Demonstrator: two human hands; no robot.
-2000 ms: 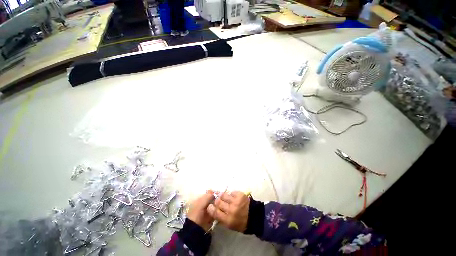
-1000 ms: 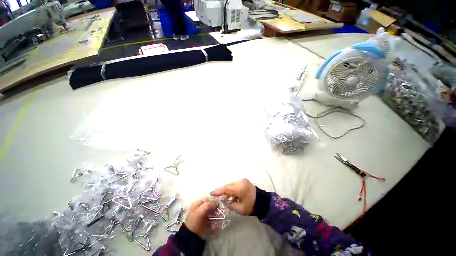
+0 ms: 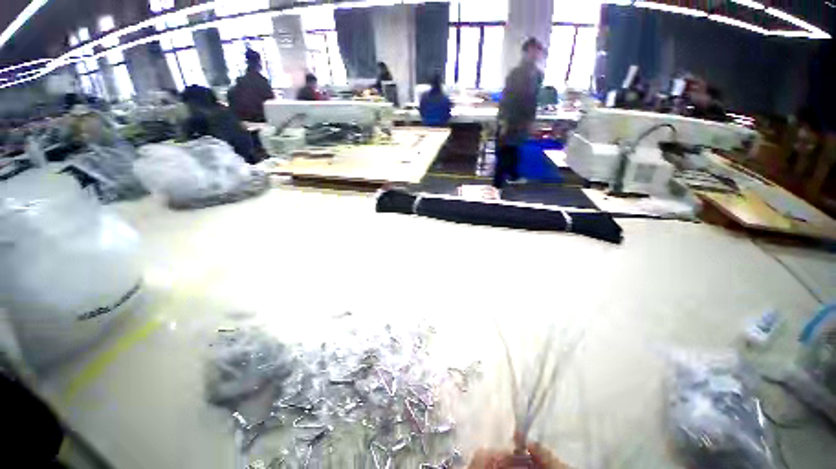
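Fingers point(image 3: 520, 456) show at the bottom edge, blurred and cut off. I cannot tell whether they belong to one of my hands or both. Thin, pale, blurred streaks, perhaps clear film, fan upward from them; what the fingers hold cannot be made out. Left of the fingers, silver triangular metal buckles point(image 3: 380, 403) lie in a loose pile, many in shiny clear plastic sleeves. A clear bag of grey hardware point(image 3: 246, 366) touches the pile's left side.
Another clear bag of hardware point(image 3: 720, 412) stands at the right, near the fan's blue rim point(image 3: 819, 322). A black fabric roll point(image 3: 495, 212) lies at the far edge. A white printed bag point(image 3: 64, 266) and other bags stand left. People and sewing machines are beyond.
The view has tilted up and swung left, bringing in the windows, people and left-hand bags. The sleeves and most of the hands have left the picture, as have the snips.
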